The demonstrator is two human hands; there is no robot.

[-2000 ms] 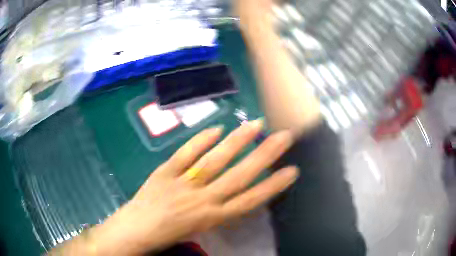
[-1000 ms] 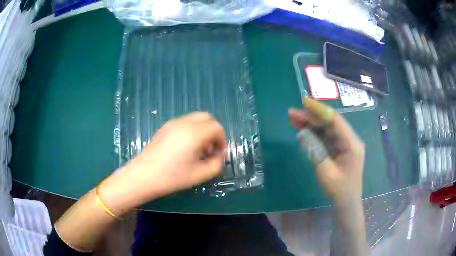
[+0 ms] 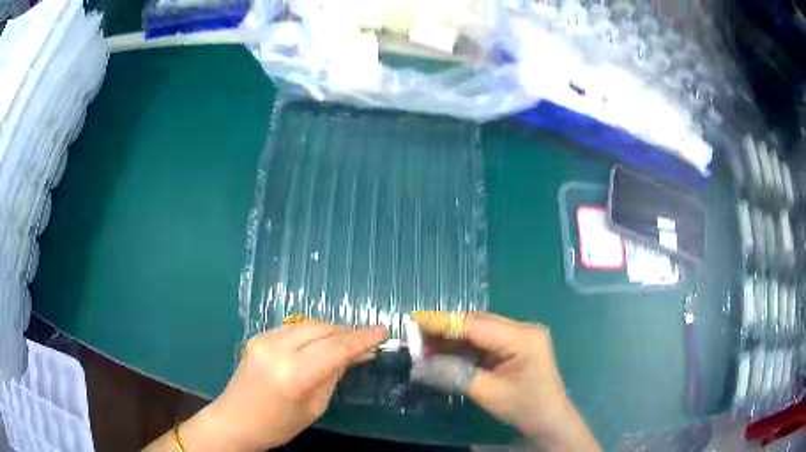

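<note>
A clear ribbed tray [image 3: 371, 212] lies flat on the green mat in front of me. My right hand [image 3: 495, 357], with a yellow finger cot and a grey finger wrap, pinches a small white part [image 3: 414, 340] over the tray's near end. My left hand [image 3: 309, 371] is beside it, palm down, its fingertips close to the part at the tray's near rows. Whether the left fingers hold anything is blurred and partly hidden.
A clear bag [image 3: 398, 84] with cream blocks lies behind the tray. A blue bin [image 3: 610, 137] heaped with small white parts is behind right. A phone [image 3: 656, 212] rests on the label dish [image 3: 579, 274]. White tray stack [image 3: 44, 150] stands left; filled trays [image 3: 762, 291] stand right.
Both hands have come together at the tray's near end; they were apart a second ago. A white part now shows between the right fingers. The view has shifted, showing more of the bag and bin.
</note>
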